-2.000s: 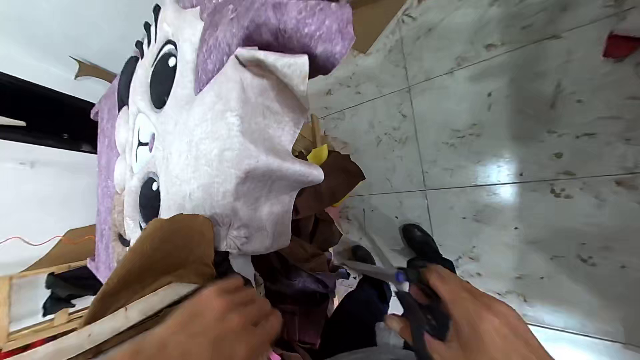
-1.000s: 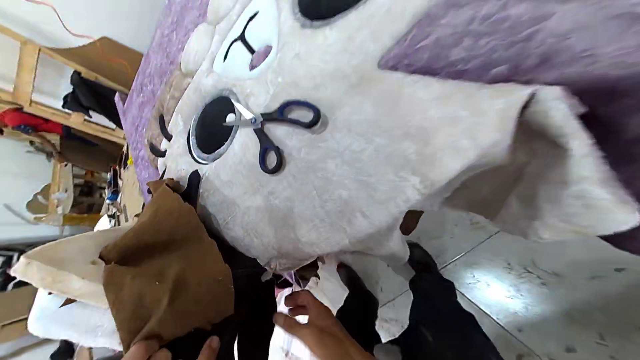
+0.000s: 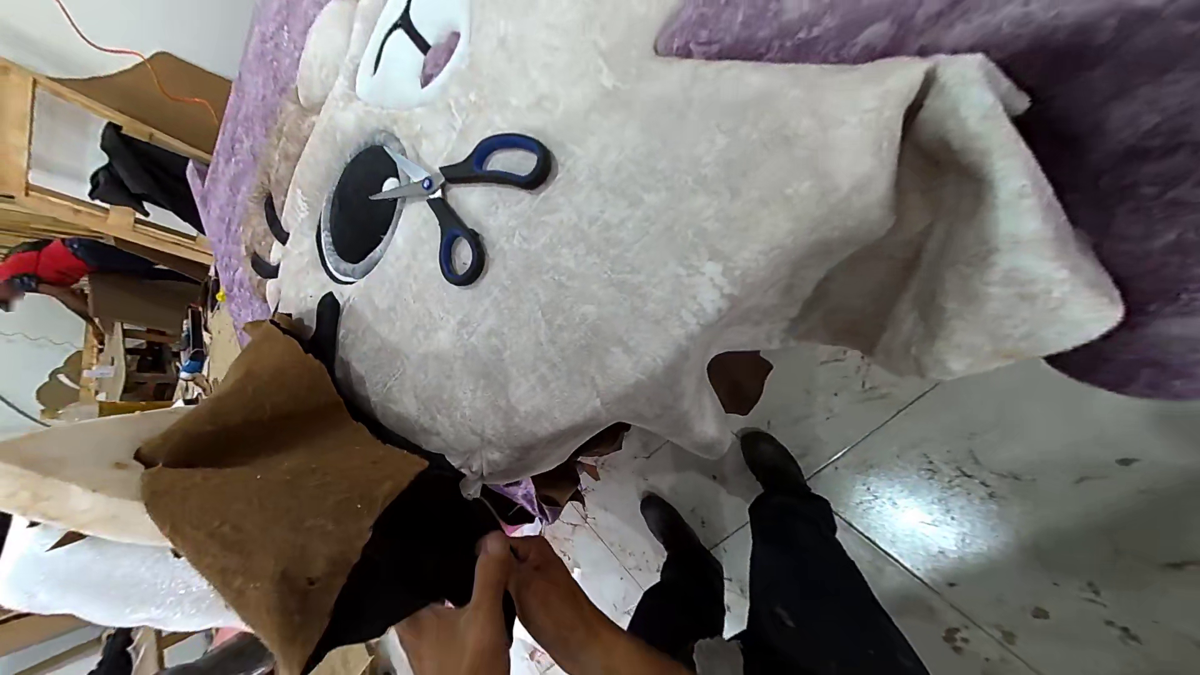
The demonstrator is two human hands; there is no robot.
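Note:
Near the bottom centre, my left hand [image 3: 464, 614] and my right hand [image 3: 553, 591] meet at the edge of a black fabric piece [image 3: 412, 544], pinching it between thumbs and fingers. A brown plush fabric piece [image 3: 272, 487] joins or overlaps the black one on the left. Just above my hands, the cream plush fabric [image 3: 562, 309] of a large animal face ends in a small gathered point. Scissors with black and blue handles [image 3: 450, 192] lie spread on that face, with the blades over its black eye [image 3: 364, 204]. My fingertips are partly hidden by each other.
Purple plush fabric [image 3: 937, 33] borders the face. Cream fabric [image 3: 94, 459] and white fabric [image 3: 103, 581] lie at the left. A person in red [image 3: 52, 267] is by wooden frames [image 3: 122, 220]. My shoes [image 3: 771, 459] stand on the tiled floor [image 3: 947, 553].
The scissors, in my right hand two seconds ago, now lie on the cream face. My right hand, apart from the left a second ago, has come together with it at the black fabric. The view has shifted.

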